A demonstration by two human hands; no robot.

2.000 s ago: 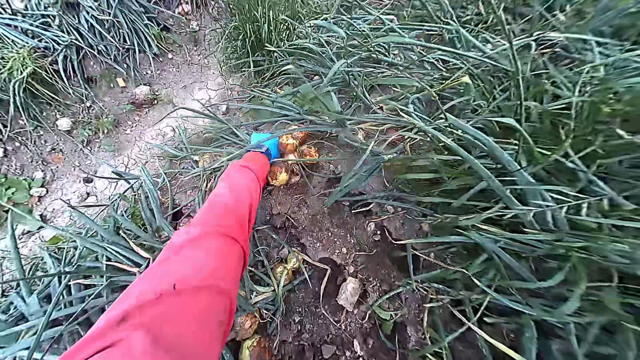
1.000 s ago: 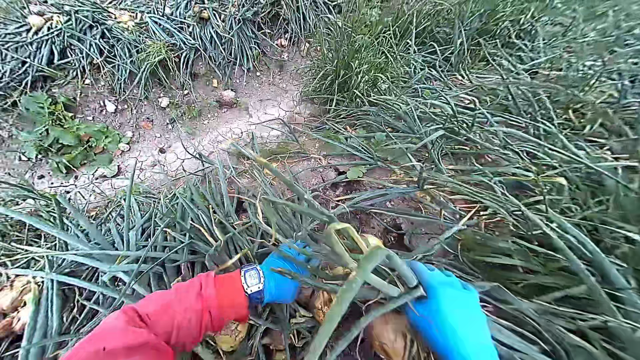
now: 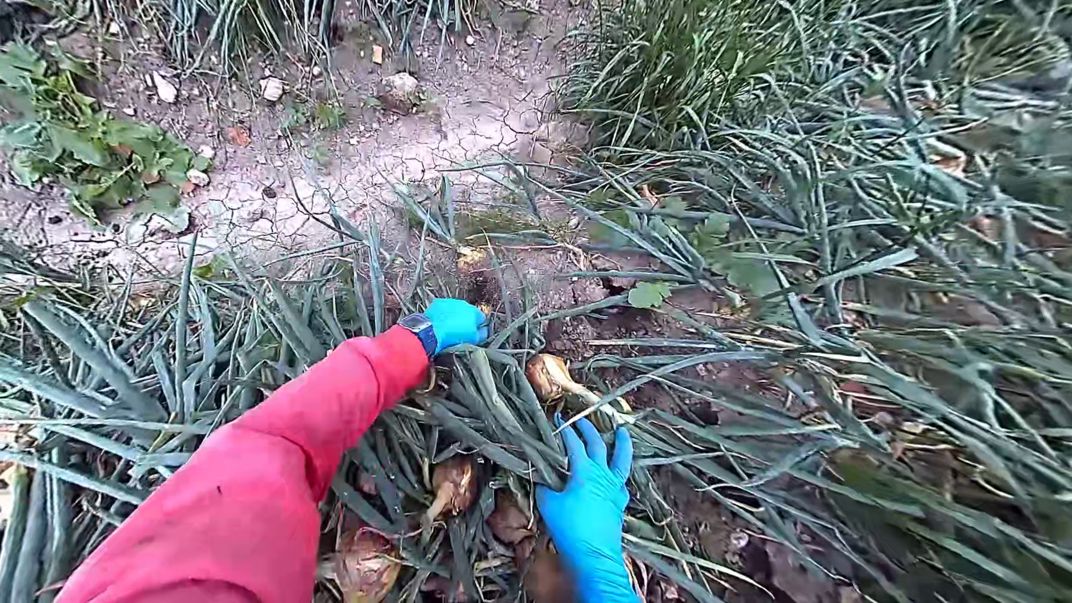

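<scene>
My left hand [image 3: 456, 324], in a blue glove below a wristwatch [image 3: 419, 332] and red sleeve, is closed at the base of onion leaves; a bit of yellow shows at its fingers, and its grip is partly hidden. To its lower right, my right hand [image 3: 590, 486], also blue-gloved, has its fingers spread over green onion leaves [image 3: 494, 410]. Just above those fingers lies an onion bulb [image 3: 548, 377] with a bent neck. Between and below the hands are more onions, one brown bulb [image 3: 455, 486] and a larger one [image 3: 368, 565] near the bottom edge.
Dense onion leaves [image 3: 879, 335] lie over the soil on the right, with more at the left. A strip of cracked bare soil [image 3: 352, 167] crosses the upper left, with small stones [image 3: 271, 89] on it. A broad-leaved weed [image 3: 92, 151] and a grass tuft [image 3: 687, 75] border it.
My left hand has moved up and forward, away from the cluster of onions. My right hand, a second ago around thick onion leaves, now has its fingers spread. The raised leaves now lie low.
</scene>
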